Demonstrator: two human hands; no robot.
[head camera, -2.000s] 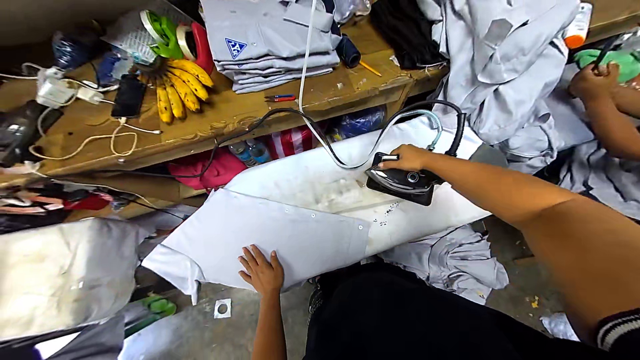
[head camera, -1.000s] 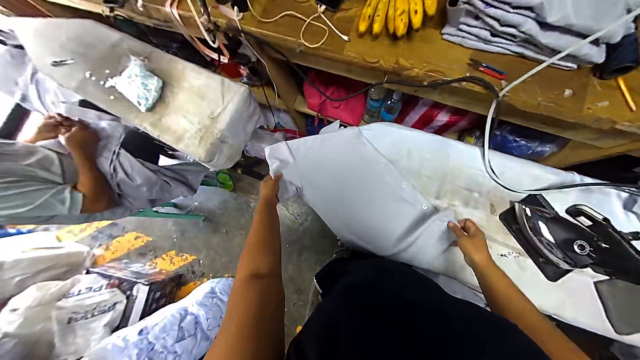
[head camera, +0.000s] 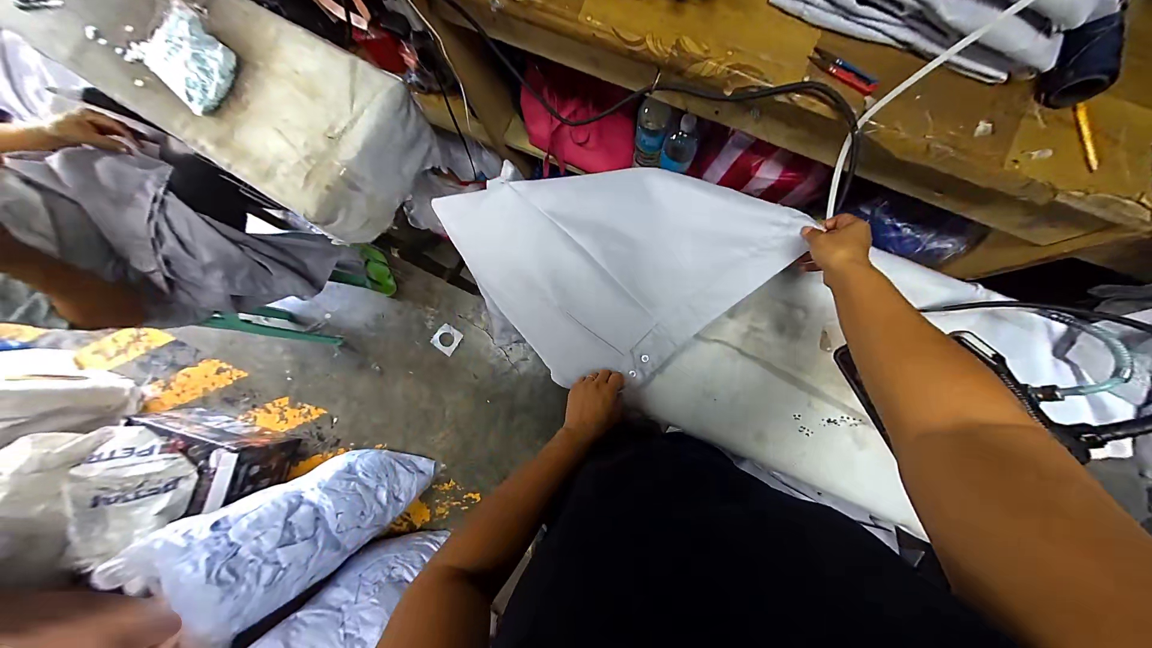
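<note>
A light grey garment piece (head camera: 630, 252) with small snap buttons near its lower edge lies spread over the left end of a padded ironing board (head camera: 765, 378). My left hand (head camera: 595, 402) grips the garment's lower edge beside the snaps. At its right corner, my right hand (head camera: 837, 243) pinches the cloth between thumb and fingers. The black steam iron (head camera: 864, 387) rests on the board to the right, mostly hidden behind my right forearm. Its hose (head camera: 1102, 360) shows beyond the arm.
A wooden bench (head camera: 945, 144) with cables runs behind the board; bottles (head camera: 666, 135) and a pink bag (head camera: 576, 121) sit beneath. Another padded board (head camera: 297, 99) stands at the left, beside a person holding grey cloth (head camera: 153, 225). Stuffed plastic bags (head camera: 270, 531) lie on the floor.
My right hand let go of the iron between the first two frames. It now holds the garment's far right corner, and my left hand has gone to the near edge. The garment has been turned.
</note>
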